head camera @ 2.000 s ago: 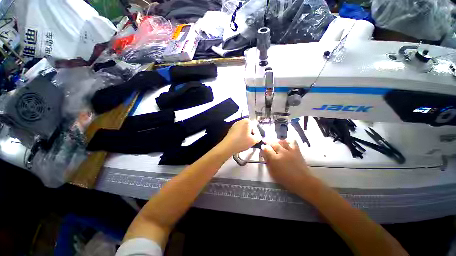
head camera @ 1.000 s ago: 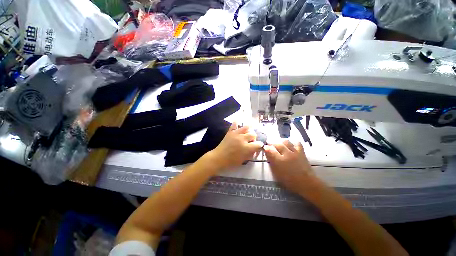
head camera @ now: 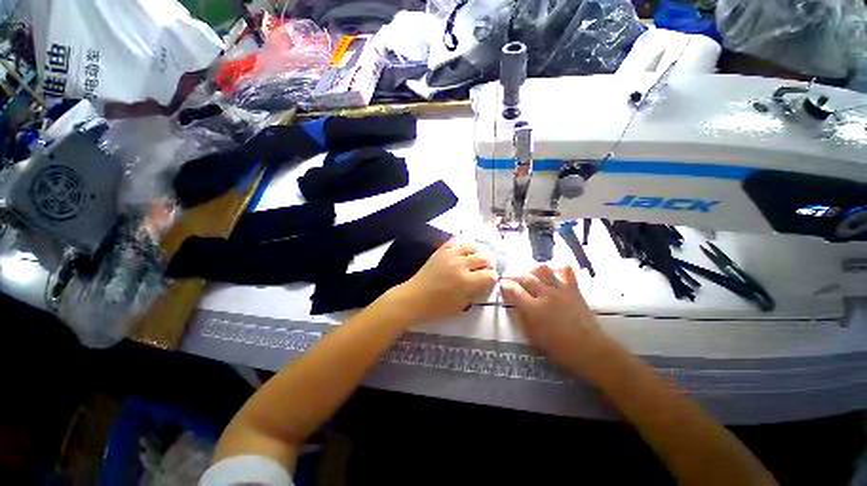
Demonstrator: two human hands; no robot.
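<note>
My left hand (head camera: pixel 454 278) and my right hand (head camera: pixel 544 306) lie side by side on the white table, just in front of the needle area (head camera: pixel 509 228) of the white JACK sewing machine (head camera: pixel 656 171). A small piece of cloth (head camera: pixel 498 258), greyish under the bright lamp, shows between my fingertips. My left fingers are bent and pinched on it. My right fingers rest flat at its right edge; whether they grip it is unclear. Dark fabric strips (head camera: pixel 380 271) lie left of my left hand, one reaching close to it.
Rolled dark bundles (head camera: pixel 354 177) lie at the back left. A dark tangle of narrow pieces (head camera: pixel 656 252) and dark snips (head camera: pixel 737 277) lie under the machine arm. A grey vented unit (head camera: pixel 65 190) and plastic bags (head camera: pixel 124 52) stand left and behind. A blue basket (head camera: pixel 119 446) is below.
My left hand has shifted slightly towards me and left from the needle area since the earliest frame. The cloth between the fingertips looks lighter. Over the last second both hands barely move.
</note>
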